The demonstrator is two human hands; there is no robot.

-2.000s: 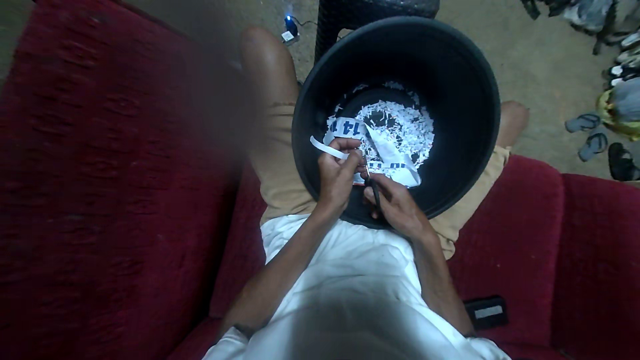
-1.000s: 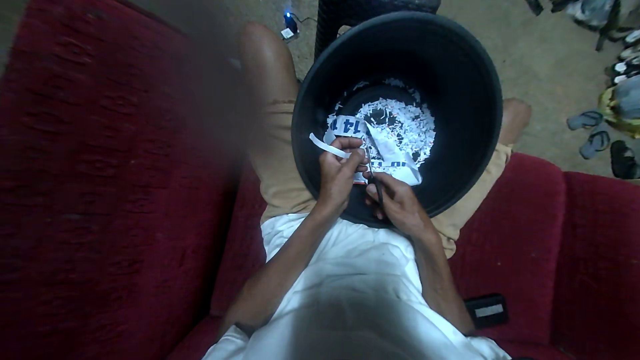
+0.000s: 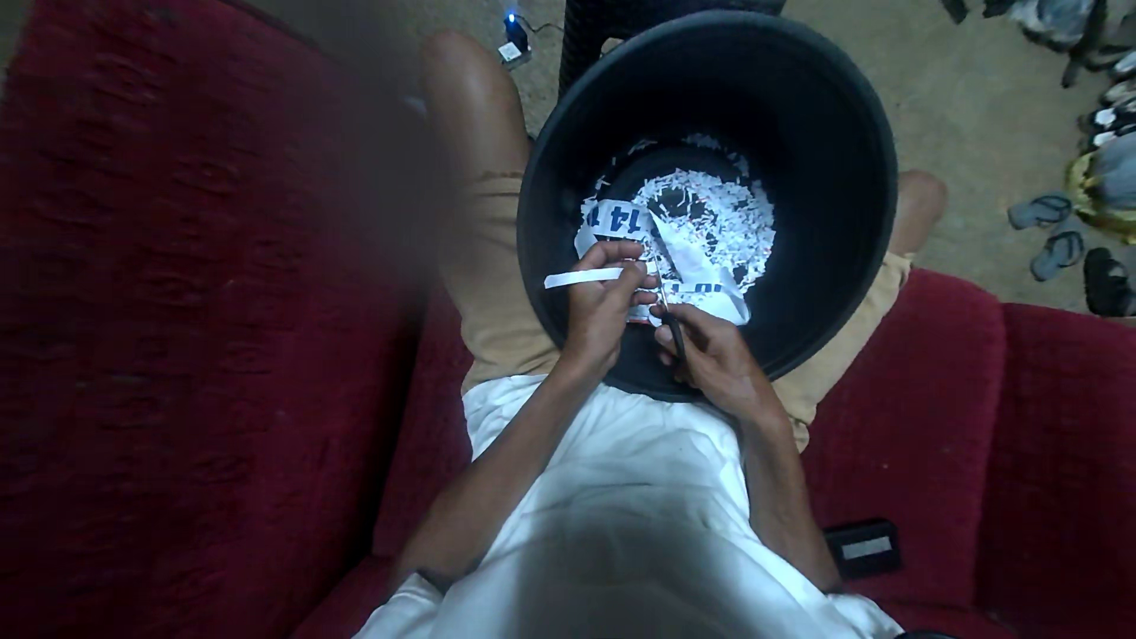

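Note:
My left hand (image 3: 608,297) pinches a narrow white paper strip (image 3: 581,277) whose free end points left. Scissors with black handles (image 3: 676,337) are in my right hand (image 3: 714,355), their blades reaching up to the fingers of the left hand, beside the strip. Both hands are over the near part of a large black plastic tub (image 3: 852,293) between my legs. Small white paper shreds (image 3: 719,213) lie in the tub. A wider white paper band with blue print (image 3: 697,262) loops among them, just beyond my hands.
Red sofa cushions (image 3: 914,390) are on both sides. A black case or wallet (image 3: 863,548) lies on the seat at right. Flip-flops (image 3: 1056,253) and other footwear lie on the floor at far right. A small device with a blue light (image 3: 515,40) sits beyond my left knee.

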